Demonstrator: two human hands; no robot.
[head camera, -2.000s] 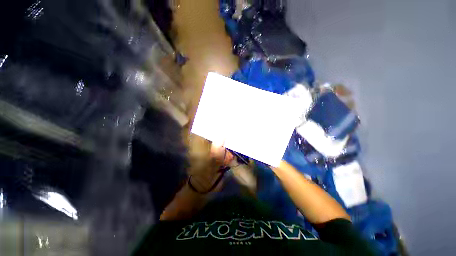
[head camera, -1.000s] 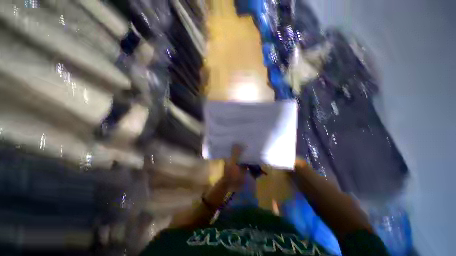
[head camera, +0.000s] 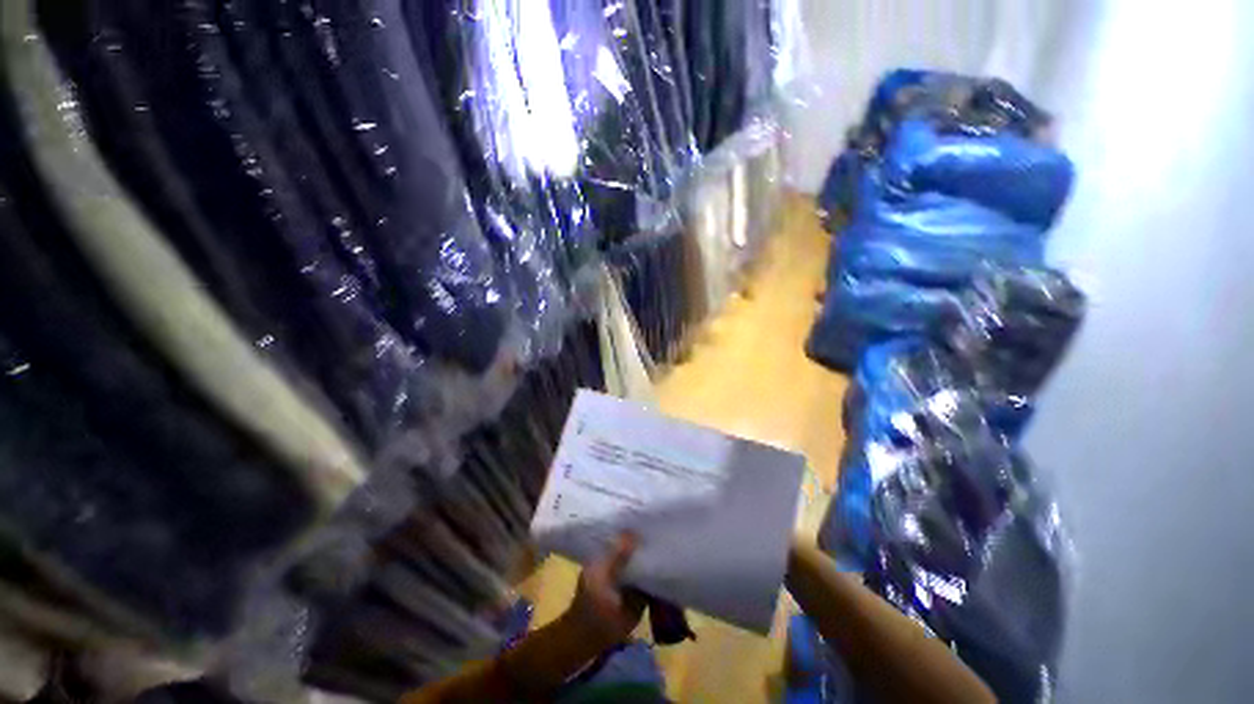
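A white order sheet (head camera: 674, 502) with faint print lines lies tilted in front of me at the lower middle. My left hand (head camera: 607, 589) grips its lower left edge, thumb on top of the paper. A small dark object (head camera: 670, 622) shows under the sheet beside my left hand; I cannot tell what it is. My right hand (head camera: 798, 561) is at the sheet's right edge, mostly hidden behind it, with the forearm coming from the lower right. I cannot see its fingers.
Long rows of dark garments (head camera: 330, 179) in clear film hang on the left, with a beige one (head camera: 179, 303) among them. Blue plastic bags (head camera: 949, 234) and dark bundles in clear wrap (head camera: 970, 523) are piled along the right wall. A narrow wood-look floor (head camera: 750, 358) runs between.
The view has swung and lifted, now showing the hanging rows and the aisle's far end. The sheet sits lower and tilted, with its print visible. My left hand still holds it.
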